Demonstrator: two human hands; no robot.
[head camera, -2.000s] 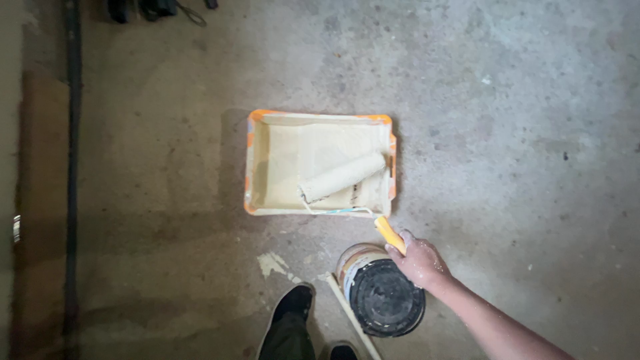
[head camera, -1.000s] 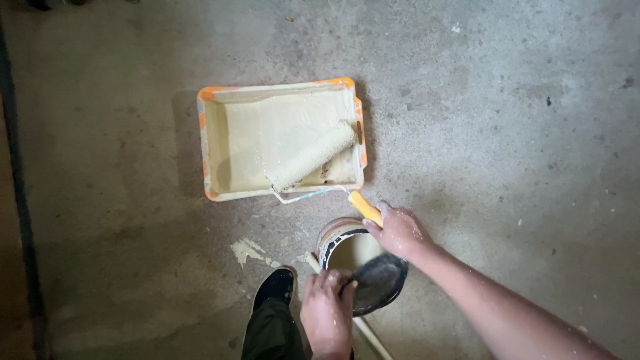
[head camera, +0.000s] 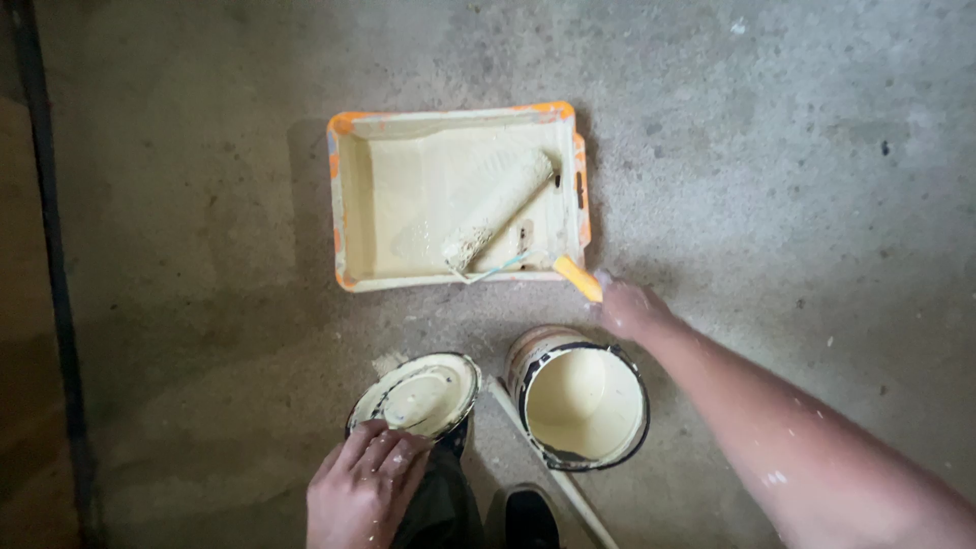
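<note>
My right hand (head camera: 629, 306) grips the yellow handle (head camera: 578, 278) of a paint roller. Its cream-coated roller sleeve (head camera: 499, 210) lies slanted inside a paint tray (head camera: 345, 206) with orange edges, which holds cream paint. My left hand (head camera: 370, 473) holds the near edge of a round bucket lid (head camera: 423, 393), its cream-smeared underside up, over one foot. Between my hands stands a paint bucket (head camera: 644, 408) with its top uncovered and cream paint inside; its rim is smeared black and cream.
A long pale pole (head camera: 576, 499) lies on the concrete floor (head camera: 762, 152), passing beside and partly behind the bucket. My dark shoe (head camera: 531, 518) is close to it. Dried paint marks the floor near the lid. A dark strip (head camera: 57, 290) runs along the left.
My left hand came into view, took hold of the dark lid, lifted it off the bucket and moved it left, underside up. My right hand has stayed on the roller handle; the sleeve has turned steeper.
</note>
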